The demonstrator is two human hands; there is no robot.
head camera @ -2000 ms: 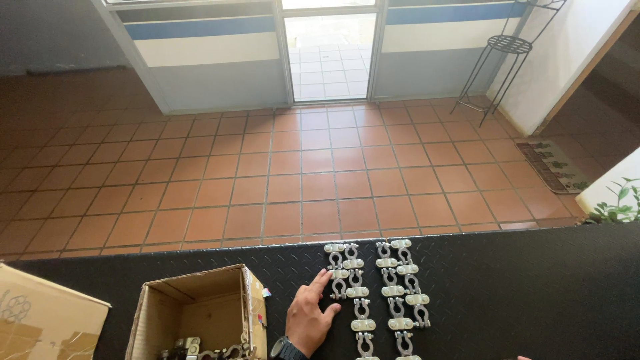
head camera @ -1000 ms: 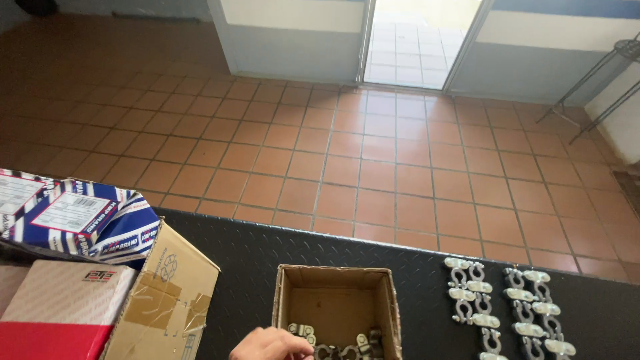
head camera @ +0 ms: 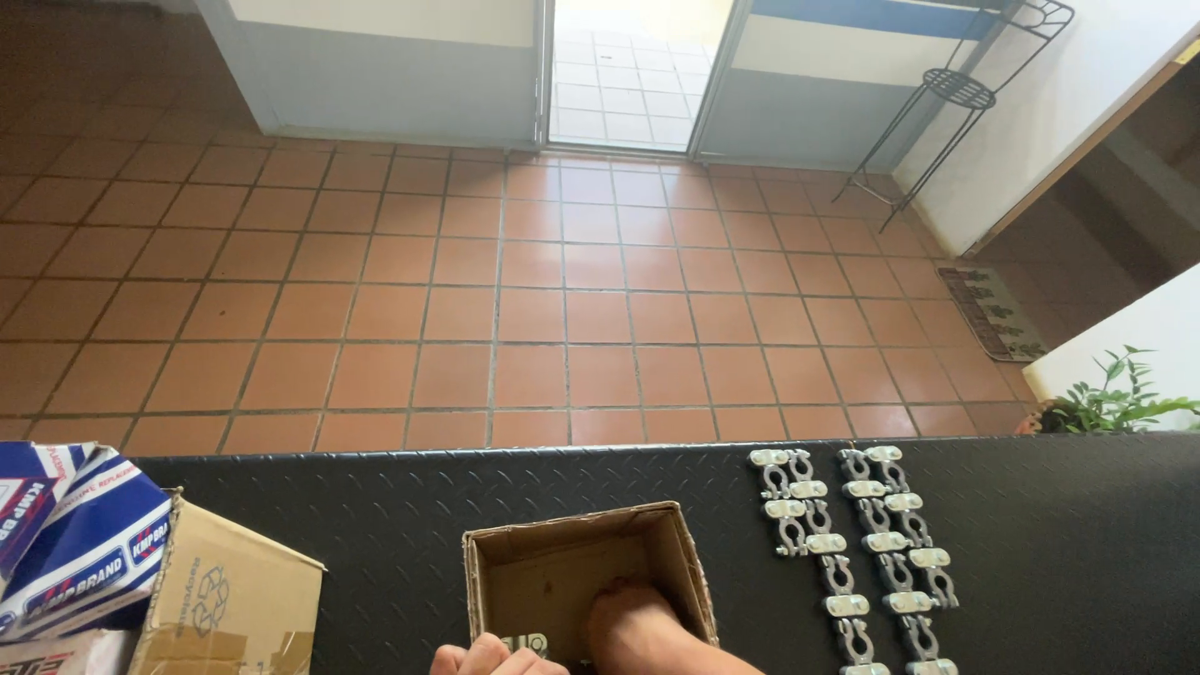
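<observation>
My right hand [head camera: 633, 614] reaches down inside an open cardboard box [head camera: 476, 591] on the black table; its fingertips are hidden or unclear. My left hand [head camera: 492, 656] is curled at the box's near left side, cut off by the bottom of the view, and whether it holds anything cannot be told. Beside it, inside the box, a metal battery terminal clamp [head camera: 530, 645] shows in part. To the right of the box, several more battery terminal clamps lie in two staggered double columns, the left one [head camera: 825, 542] and the right one [head camera: 884, 541].
At the left stands a larger cardboard box [head camera: 230, 581] with blue and white printed packages [head camera: 94, 553] beside it. The black textured table [head camera: 394, 525] ends at a far edge above the tiled floor [head camera: 450, 309]. A potted plant [head camera: 1120, 394] is beyond the table at right.
Two seconds ago my left hand touched the left clamp column; it is now at the small box. My right hand has come into view inside that box. The view swung left, then back right.
</observation>
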